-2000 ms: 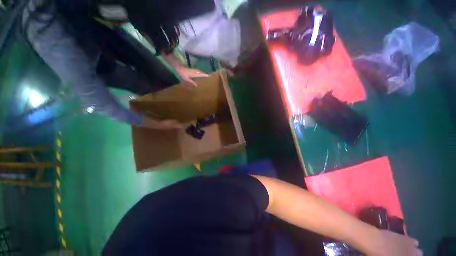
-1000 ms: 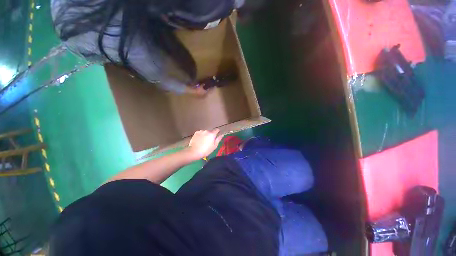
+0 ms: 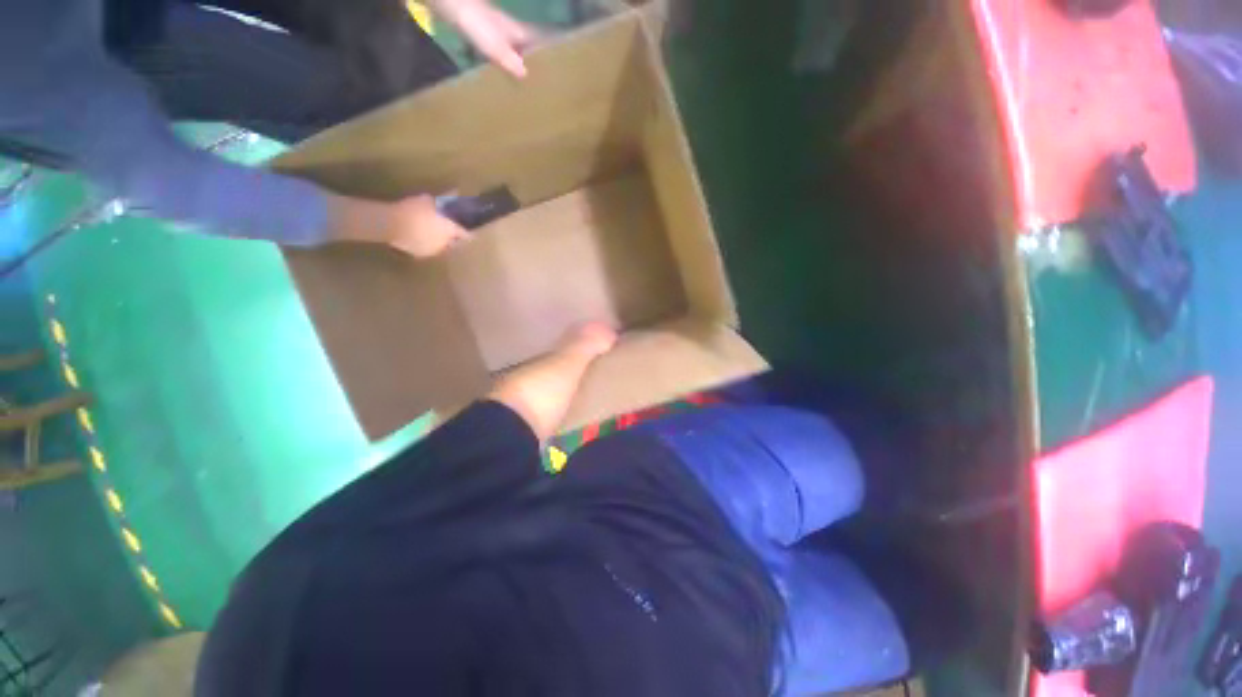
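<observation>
An open brown cardboard carton stands tilted in the view, left of the bench. My left hand is on its near wall and flap, with the fingertips over the edge towards the inside; it appears to hold the carton there. Another person's hand is inside the carton on a small black part. That person's other hand is at the far rim. My right hand is not in view.
On the right, the bench carries two red-pink mats. A black camera unit with a shiny wrapped piece lies on the near mat. A black part lies by the far mat. My knees are between carton and bench.
My left hand has shifted further over the carton's near edge. The other person's head has moved out of the way, and their hand now lifts the black part. The bench slid right in view.
</observation>
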